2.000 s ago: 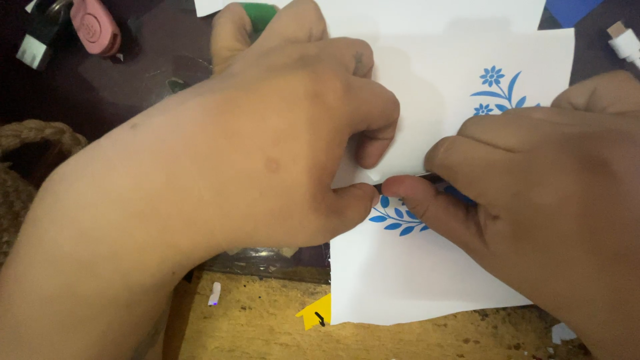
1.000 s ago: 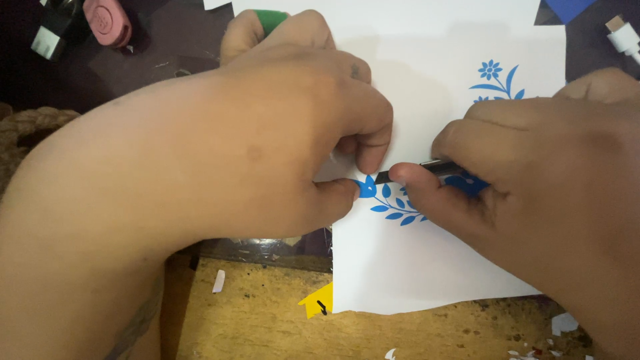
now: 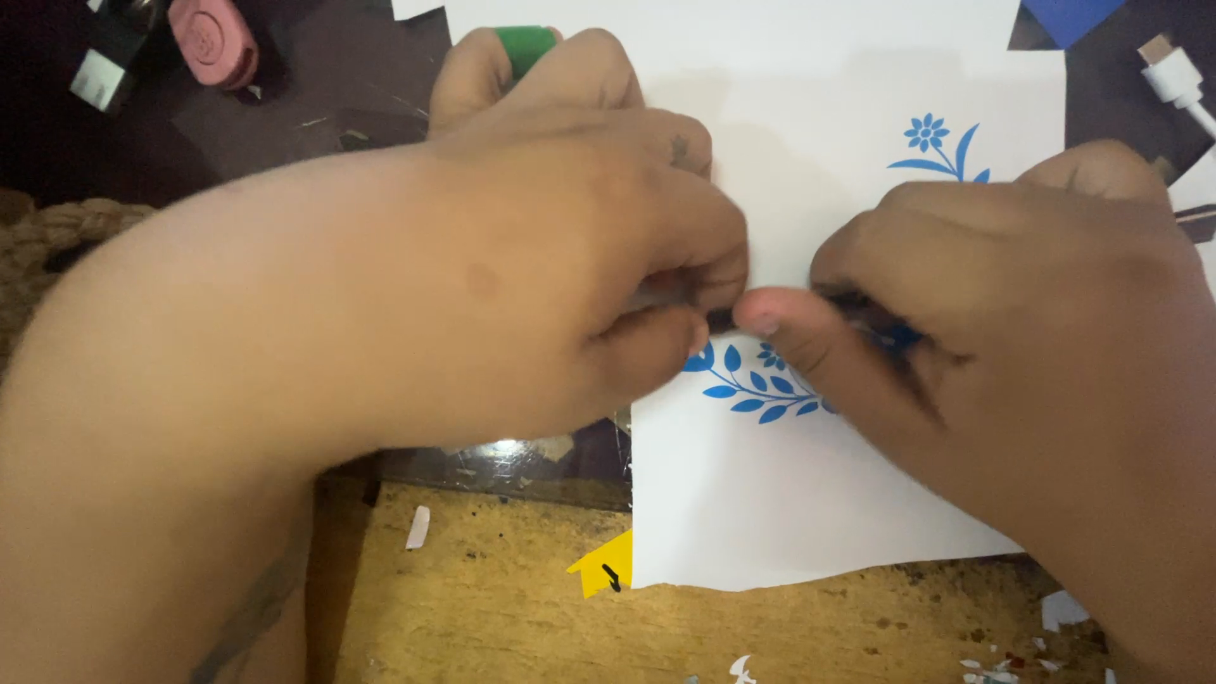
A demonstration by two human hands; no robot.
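Observation:
A white sheet of paper (image 3: 807, 494) lies under both hands, with a blue floral print (image 3: 769, 389) and a blue flower sprig (image 3: 926, 133) on it. My left hand (image 3: 570, 218) rests on the sheet from the left, thumb and forefinger bent together beside the print; whether they pinch something is hidden. A green band (image 3: 524, 47) is round one of its fingers. My right hand (image 3: 1007, 304) holds a slim dark tool, mostly hidden in its fingers. The tool's dark end (image 3: 724, 319) shows between the right thumb tip and the left fingers.
A pink plastic object (image 3: 214, 43) and a metal-ended connector (image 3: 100, 81) lie at upper left. A white cable plug (image 3: 1173, 71) and blue paper (image 3: 1073, 14) are at upper right. A yellow paper piece (image 3: 603, 565) and white scraps (image 3: 1062, 610) lie on the wooden surface (image 3: 475, 598).
The blue tulip-like shape and dark tool end, plainly visible between my hands one second ago, are now mostly covered. My right thumb has come close to the left fingers again.

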